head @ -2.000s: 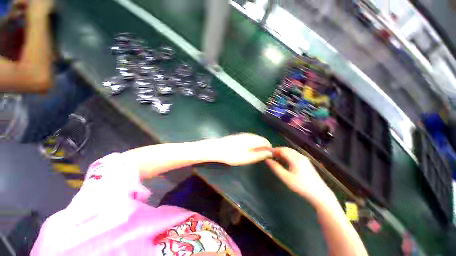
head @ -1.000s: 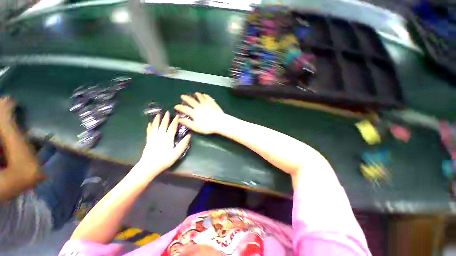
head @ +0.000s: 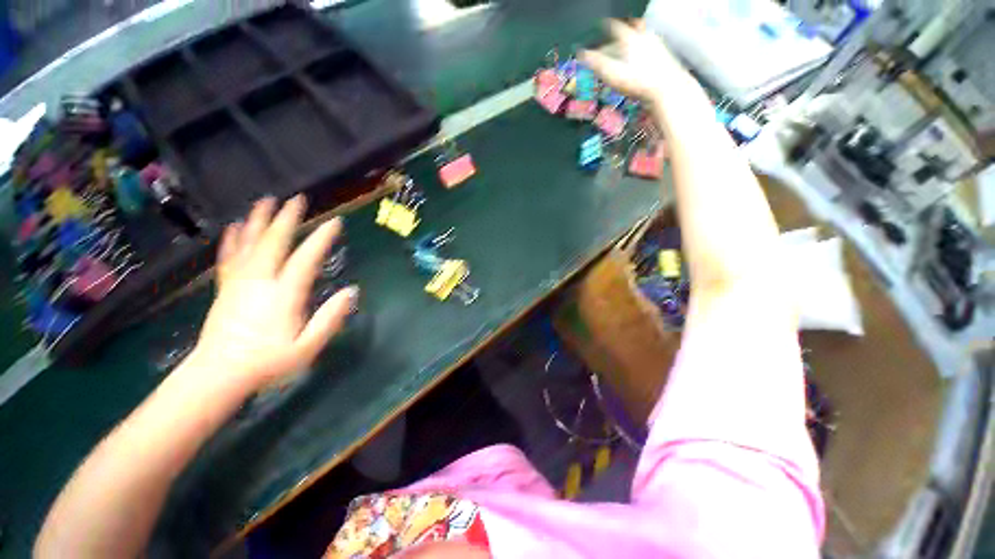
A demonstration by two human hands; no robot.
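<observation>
My left hand (head: 267, 300) is spread open over the green bench mat, beside the tray's near edge. A few dark shiny units (head: 331, 268) lie partly hidden by its fingers. My right hand (head: 636, 63) is stretched out at the pile of mixed-colour binder clips (head: 589, 100); its fingers are apart and I see nothing in them. Loose yellow clips (head: 446, 280), a light blue clip (head: 428, 258) and a pink clip (head: 457, 170) lie on the mat between the hands.
The black compartment tray (head: 295, 129) stands at the upper left, its left end packed with coloured clipped units (head: 68, 207). A white stack (head: 742, 44) is at the upper right. An open cardboard box (head: 616, 328) with clips inside stands below the bench edge, near a white sheet (head: 826, 286).
The view has swung right, bringing the clip pile and box into view. My hands were together over dark units and are now apart, the right one out at the clip pile.
</observation>
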